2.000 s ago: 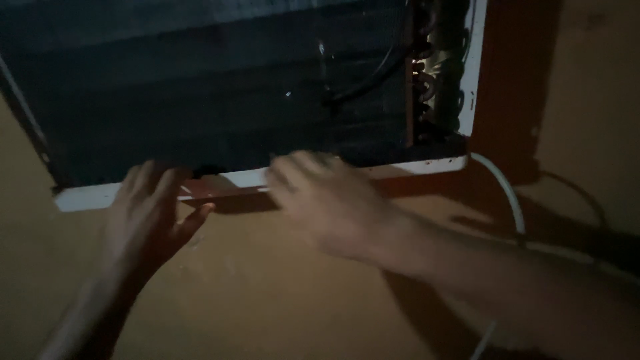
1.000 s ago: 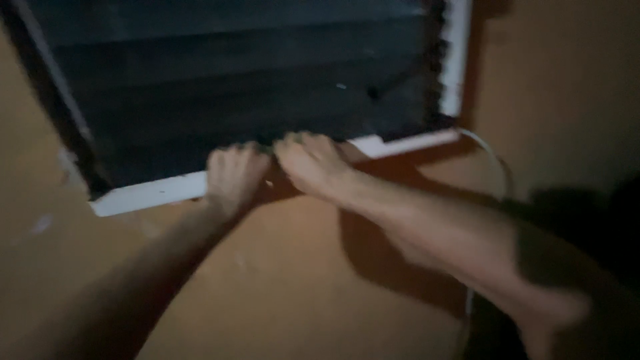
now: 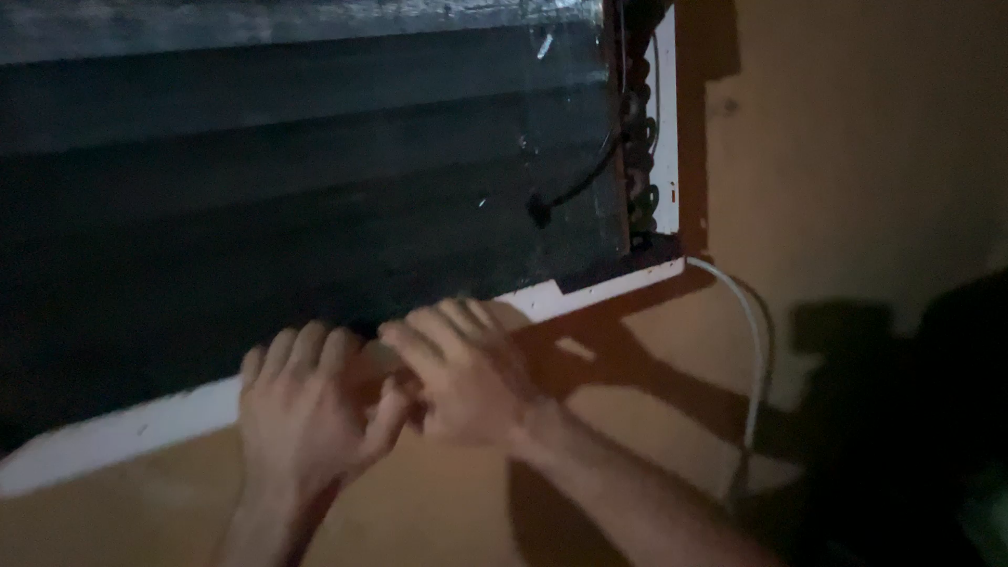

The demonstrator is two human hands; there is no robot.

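A window air conditioner's dark finned coil (image 3: 315, 189) fills the upper left, with curved tube ends (image 3: 642, 157) along its right side. Below it runs the unit's white metal bottom edge (image 3: 157, 417). My left hand (image 3: 303, 402) has its fingers hooked over this edge, the thumb pointing right. Close beside it, my right hand (image 3: 465, 370) curls its fingers over the same edge. The thumbs are near each other at the middle. A thin dark probe wire (image 3: 583, 185) lies across the coil face. What the fingertips touch behind the edge is hidden.
A white cord (image 3: 752, 339) hangs from the unit's lower right corner along the orange-brown wall (image 3: 850, 173). The unit's white right side flange (image 3: 666, 134) stands out from that wall. Dark shadows cover the lower right.
Two seconds ago my hands were farther apart on the bottom edge; by one second ago they had come close together, and they remain so. The view has shifted.
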